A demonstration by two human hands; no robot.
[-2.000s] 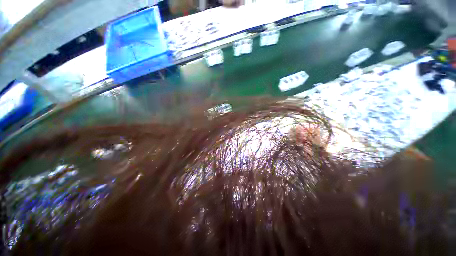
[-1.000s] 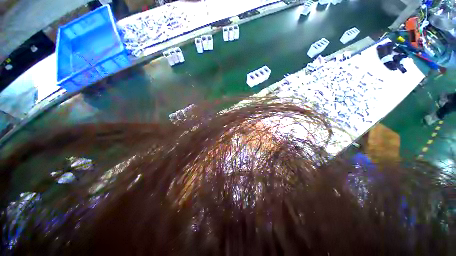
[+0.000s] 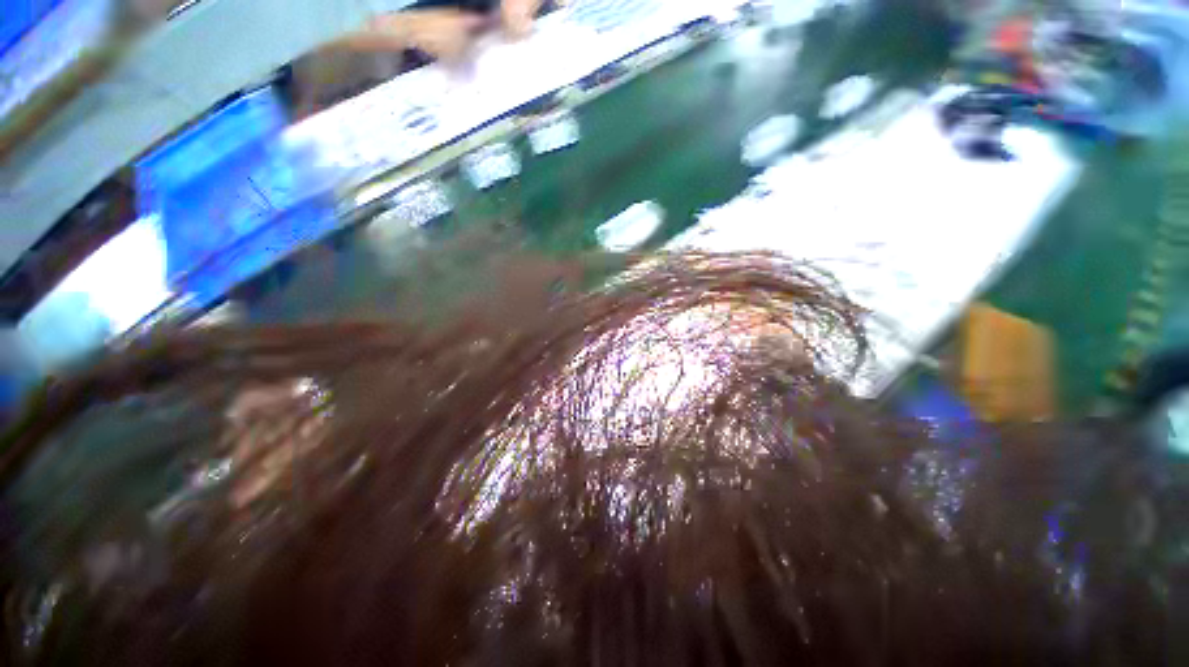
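Strands of hair cover the lower half of the head view, and the picture is blurred. My left hand (image 3: 271,440) shows as a skin-toned patch behind the hair at the left, near pale shapes. My right hand (image 3: 780,344) shows faintly through the hair at the near end of the white bench (image 3: 971,215). Fingers and anything held are hidden. A grouped white unit (image 3: 631,226) lies on the green conveyor belt (image 3: 678,143), close to the bench edge.
More white units (image 3: 493,164) lie along the belt's far rail and near side. A blue bin (image 3: 228,196) stands at the upper left. Another person's hands (image 3: 450,33) are over the far bench. Dark parts (image 3: 981,120) lie at the bench's far end; a tan block (image 3: 1007,364) stands right.
The view has shifted and blurred. A skin-toned patch now shows behind the hair at the left. Another person's arms and hands have come into view over the far bench.
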